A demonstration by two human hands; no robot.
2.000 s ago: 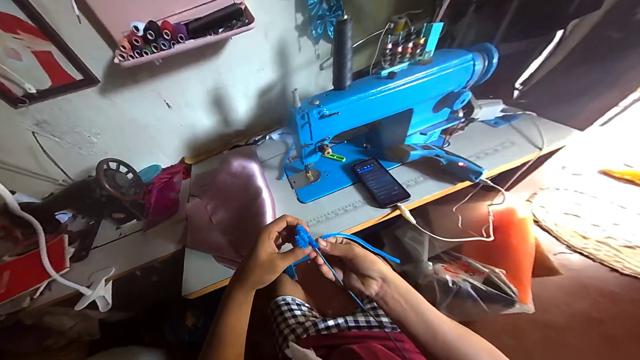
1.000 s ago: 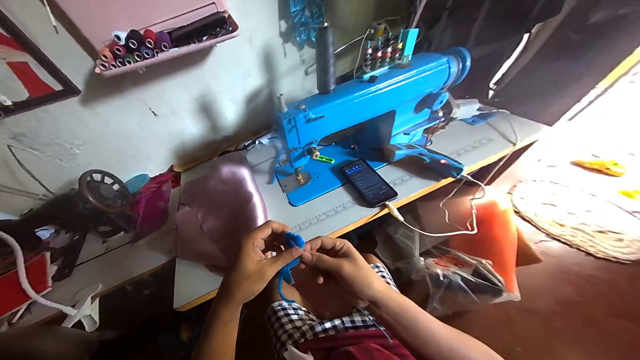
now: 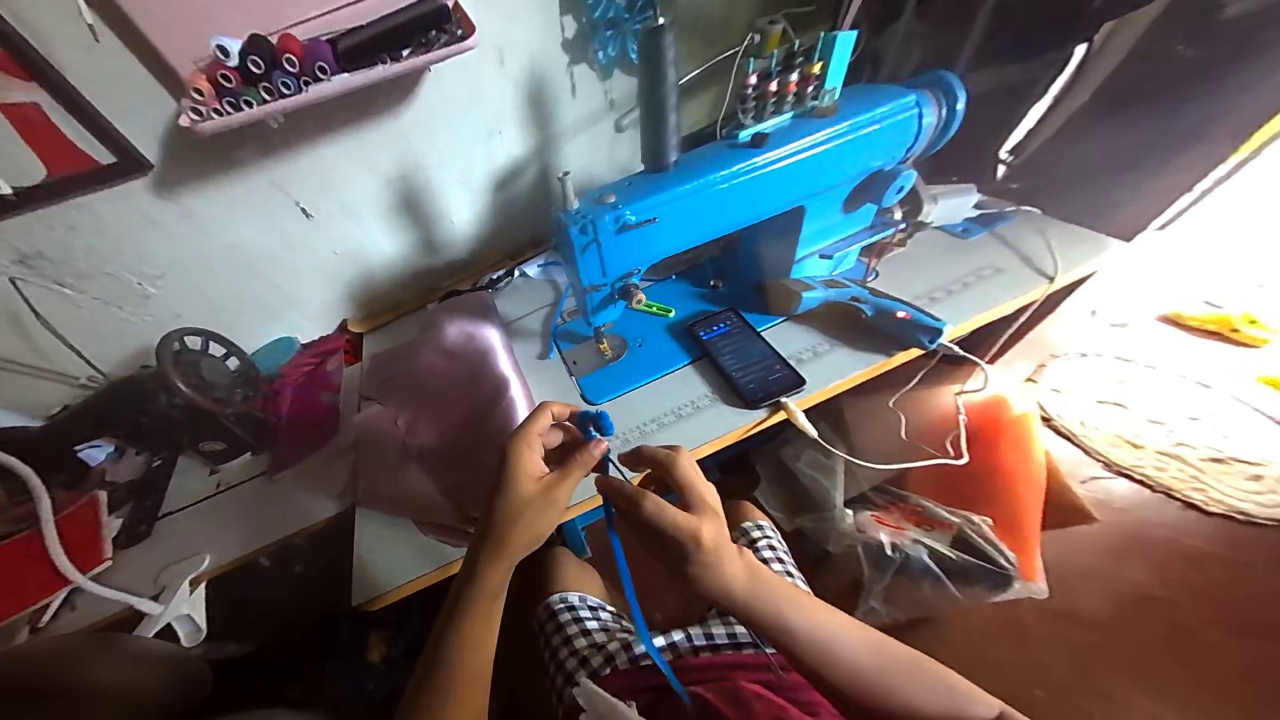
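A small bunched blue fabric piece (image 3: 597, 424) is pinched between the thumb and fingers of my left hand (image 3: 540, 480), just in front of the table edge. From it a narrow blue strip (image 3: 630, 590) hangs down over my lap. Close beside it on the right is my right hand (image 3: 680, 510), its fingers bent near the top of the strip; whether they grip it I cannot tell. Behind my hands stands a blue sewing machine (image 3: 740, 190). Shiny pink satin fabric (image 3: 450, 400) lies on the table to the left of my left hand.
On the sewing table (image 3: 690, 420) lie a smartphone (image 3: 746, 357) with a white cable (image 3: 870, 462) and a blue handheld tool (image 3: 870, 308). A rack of thread spools (image 3: 250, 75) hangs on the wall. An older black sewing machine (image 3: 200, 390) stands left. Plastic bags (image 3: 920, 540) sit below the table.
The blue strip now hangs long over my lap, while a second ago it was bunched below my left hand. My right hand's fingers have spread somewhat from the blue piece.
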